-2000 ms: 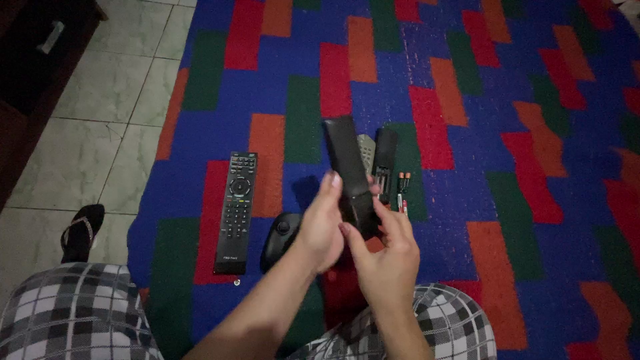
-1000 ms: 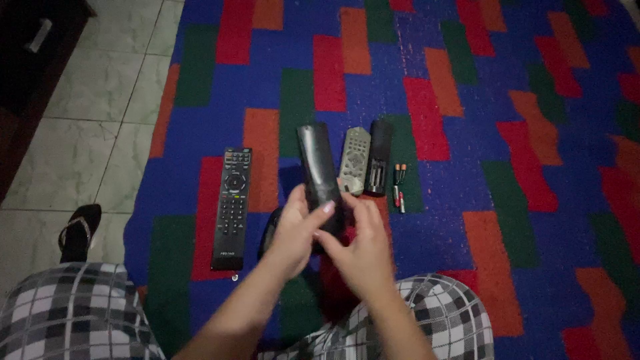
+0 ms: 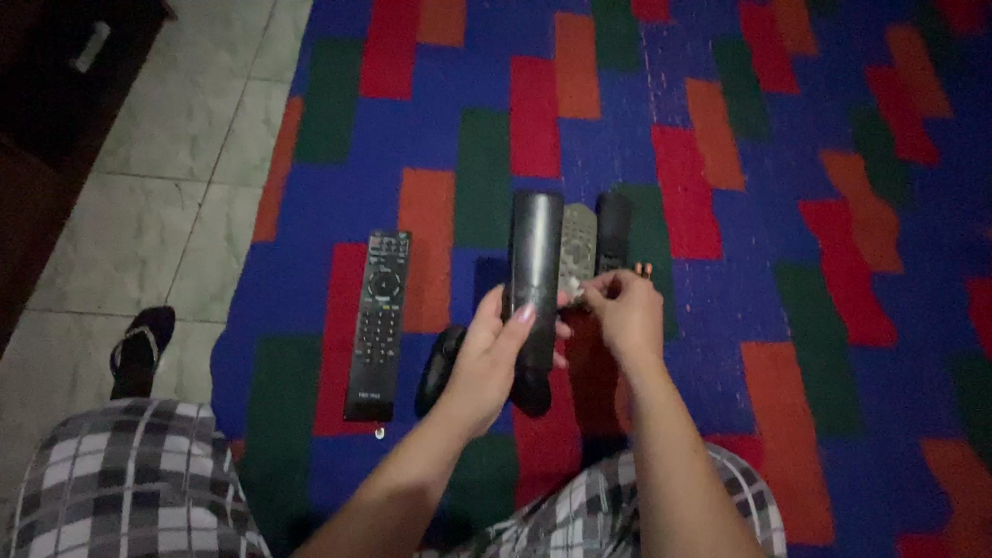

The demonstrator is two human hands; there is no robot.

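My left hand [image 3: 492,349] grips a black remote control [image 3: 536,256], its smooth back facing up. To its right, the fingertips of my right hand [image 3: 624,306] pinch a small whitish thing [image 3: 574,290], too blurred to name. Beyond that hand lie a grey remote control [image 3: 576,240] and another black remote [image 3: 613,225], whose lower part is hidden by the fingers. Tips of small batteries [image 3: 643,270] show beside my right hand. A long black remote with buttons up [image 3: 380,325] lies on the left. Partly covered by my left hand and forearm is a black game controller [image 3: 440,364].
Everything lies on a patterned cloth [image 3: 480,178] of blue, red, green and orange blocks. A small shiny object [image 3: 380,432] sits below the left remote. Tiled floor [image 3: 225,209], a sandalled foot [image 3: 143,349] and dark furniture [image 3: 70,70] are at left; plaid-covered knees are in front.
My right hand has left the held remote, where it was a second ago, and moved right with the whitish thing in its fingertips. My left hand still holds the remote.
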